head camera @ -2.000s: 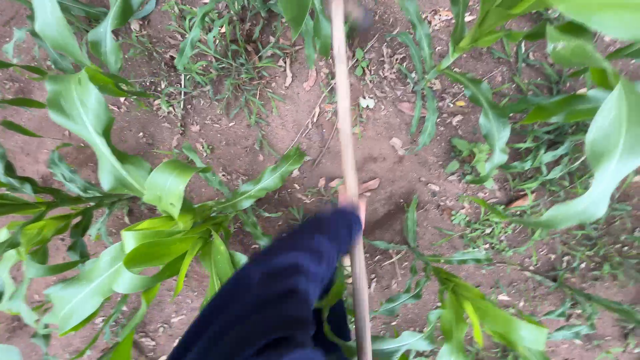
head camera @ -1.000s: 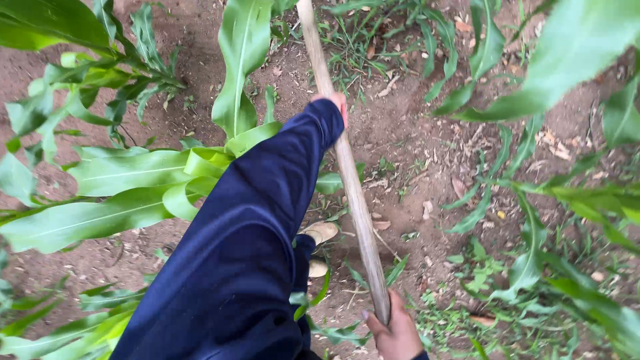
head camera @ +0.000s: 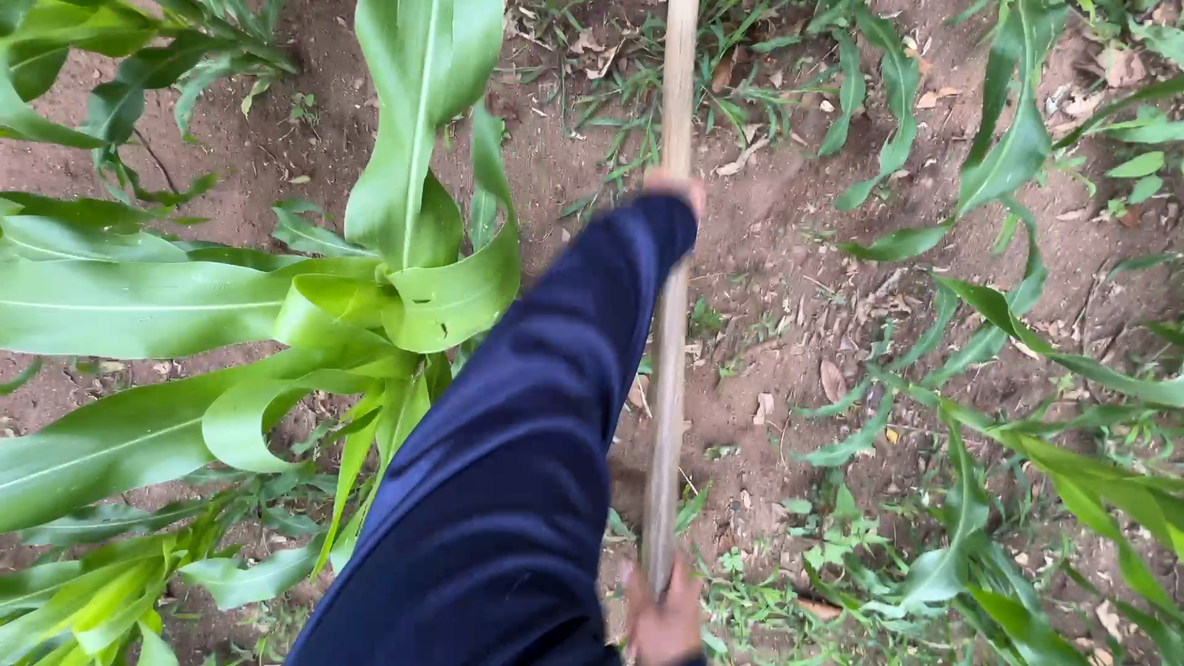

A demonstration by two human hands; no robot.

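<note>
A long wooden handle (head camera: 678,92) runs from the top edge down to the lower middle of the view; its far end is out of frame. My left hand (head camera: 677,185), at the end of a dark blue sleeve, grips the handle in the upper middle and is partly hidden by the cuff. Lower down, my right hand (head camera: 664,606) is around the handle's near end, slightly blurred, with fingers on both sides of the wood.
A large maize plant (head camera: 388,277) spreads its leaves close on the left. More maize plants (head camera: 980,425) lean in from the right. Grass weeds (head camera: 638,102) grow near the handle at the top, and low weeds (head camera: 758,601) at lower right. Brown soil (head camera: 758,370) holds dry leaves.
The handle, slanted toward the lower right one second ago, now stands nearly upright in the view. My right hand shows on its near end in both of the last frames. The view has shifted.
</note>
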